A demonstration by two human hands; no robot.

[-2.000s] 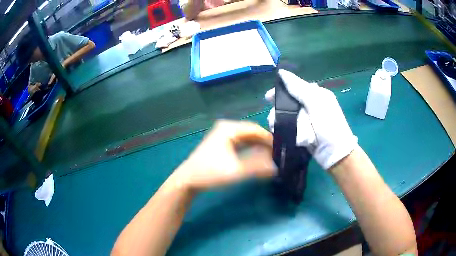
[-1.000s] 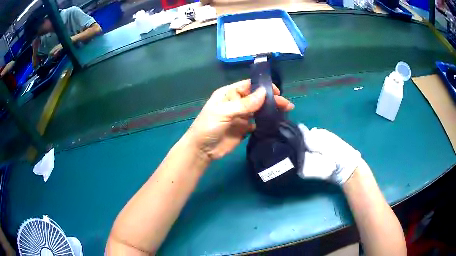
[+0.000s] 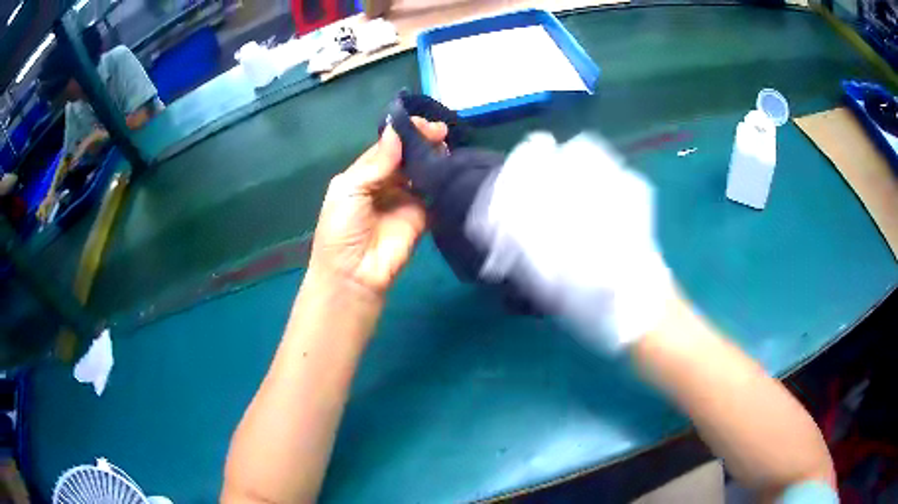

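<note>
Black headphones (image 3: 455, 197) are held tilted above the green bench, blurred, with the upper end at the upper left. My bare left hand (image 3: 379, 202) grips the headband near that end, thumb and fingers around it. My right hand (image 3: 581, 231), in a white glove, is strongly blurred and lies over the lower right part of the headphones, covering much of it. Whether its fingers grip or only touch the headphones, and whether a cloth is in them, cannot be told.
A blue tray (image 3: 429, 79) with a white liner sits on the conveyor beyond. A white bottle (image 3: 751, 165) with its cap open stands at right, near brown cardboard (image 3: 849, 162). A white scrap (image 3: 96, 362) and fan (image 3: 98, 486) are at left. A person (image 3: 110, 94) sits upper left.
The headphones have moved up and left and now tilt to the left. My left hand has moved left with them. My gloved right hand has moved up and left over them, and the label is hidden.
</note>
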